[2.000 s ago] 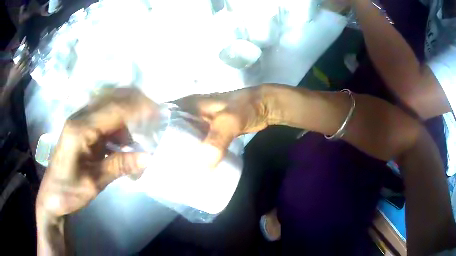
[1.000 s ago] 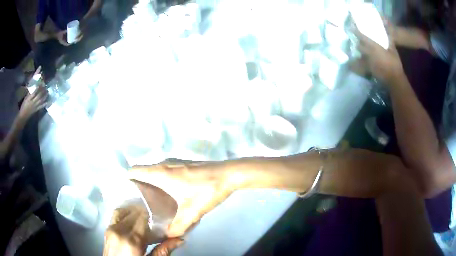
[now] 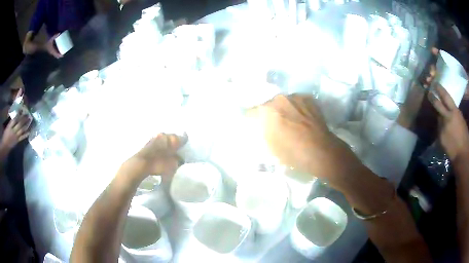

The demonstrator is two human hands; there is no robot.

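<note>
White open-topped cups stand close together on the table; a near one [image 3: 321, 223] shows its rounded-square opening, and others stand beside it [image 3: 222, 228]. My left hand [image 3: 162, 151] reaches over the cups at centre left, its fingers curled at the edge of the glare. My right hand [image 3: 293, 128] is over the cups at centre right, fingers pointing left into the glare. The overexposed white between and under both hands hides the fingertips and whatever they touch.
The white table [image 3: 396, 146] carries many more cups at the back and left. A person's hands hold a white cup [image 3: 452, 79] at the right edge. Another person holds a cup [image 3: 64, 43] at upper left, and more hands [image 3: 18, 126] are at the left edge.
Both hands have moved away from the near edge, up over the cups, and are now apart. The view has shifted, showing more near cups. The piece between my hands earlier is no longer distinguishable.
</note>
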